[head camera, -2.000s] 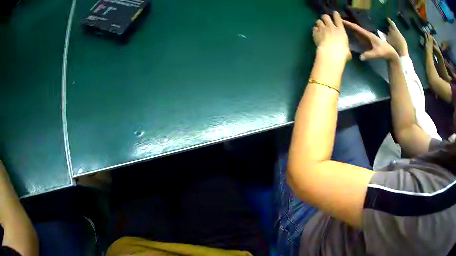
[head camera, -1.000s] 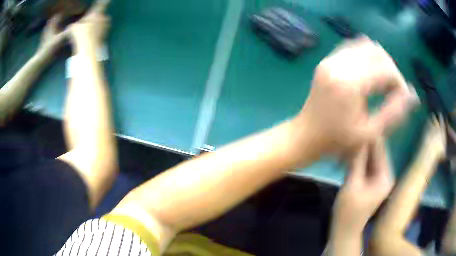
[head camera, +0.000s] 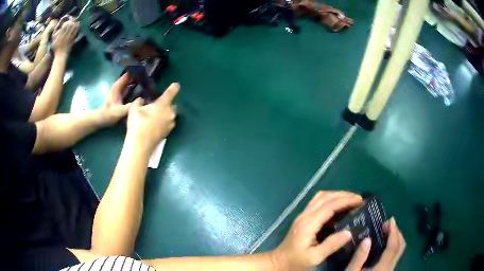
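Note:
A black retail box (head camera: 370, 219) with white printed text is low in the head view, right of centre. My left hand (head camera: 321, 227) grips its left side, with fingers over the top edge and the thumb on the printed face. My right hand (head camera: 386, 247) holds its lower right side; this hand is partly cut off by the bottom edge of the picture. The box is tilted and its underside is hidden. A striped sleeve shows on my left arm.
Paired cream frame legs (head camera: 374, 79) stand on the green bench (head camera: 239, 106). Small black pieces (head camera: 432, 227) lie at the right. A neighbour's hands (head camera: 146, 114) hold a black item at left. Shiny clear plastic (head camera: 432, 71) lies behind the legs; a brown bundle (head camera: 326, 15) lies farther back.
The view has swung, and the frame legs now show. My hands, blurred and with no box visible one second ago, now hold a black retail box at the lower right.

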